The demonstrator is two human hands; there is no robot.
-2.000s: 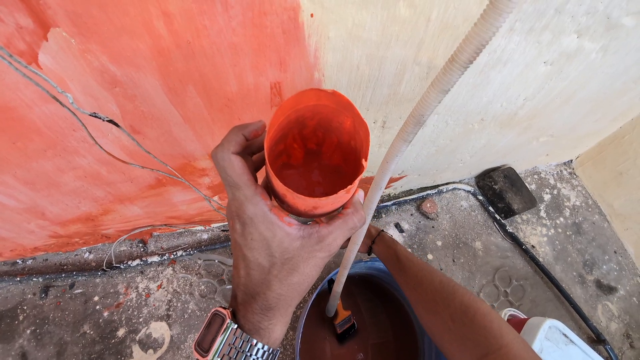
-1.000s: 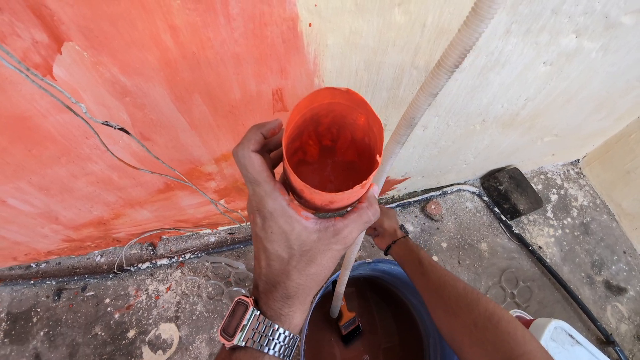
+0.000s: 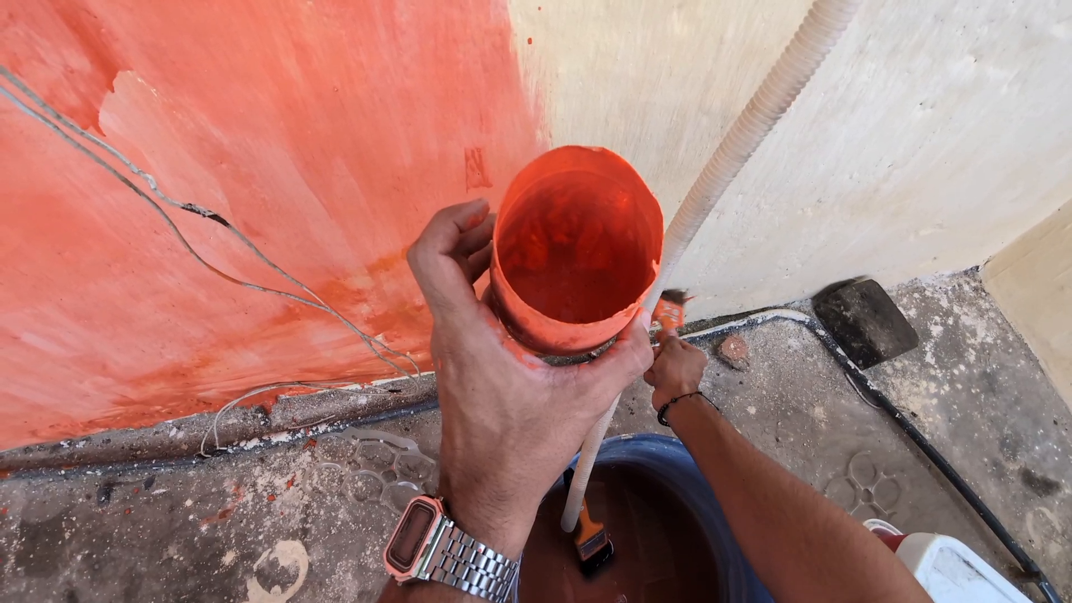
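Observation:
My left hand [image 3: 536, 377], with a metal-band wristwatch [image 3: 452, 548] at the wrist, grips an orange plastic container [image 3: 578, 251] wet with red-orange paint inside. Lower and to the right, my right hand [image 3: 677, 368] holds a paintbrush with an orange handle [image 3: 670, 311], its dark bristles at the base of the cream wall [image 3: 879, 151]. The container hides part of the painted area beyond. Below my hands, a second paintbrush [image 3: 591, 540] lies in a blue tub [image 3: 703, 486] of brownish liquid.
A ribbed pale hose [image 3: 745, 134] slants down into the tub. Loose wires [image 3: 251, 285] hang against the orange-painted wall [image 3: 293, 126]. A dark cable [image 3: 946, 469], a dark square piece [image 3: 864, 322], a small reddish lump [image 3: 734, 349] and a white container [image 3: 955, 569] are on the floor.
My right hand has come out from behind the container and hose, and the brush in it now shows. My left hand still holds the container.

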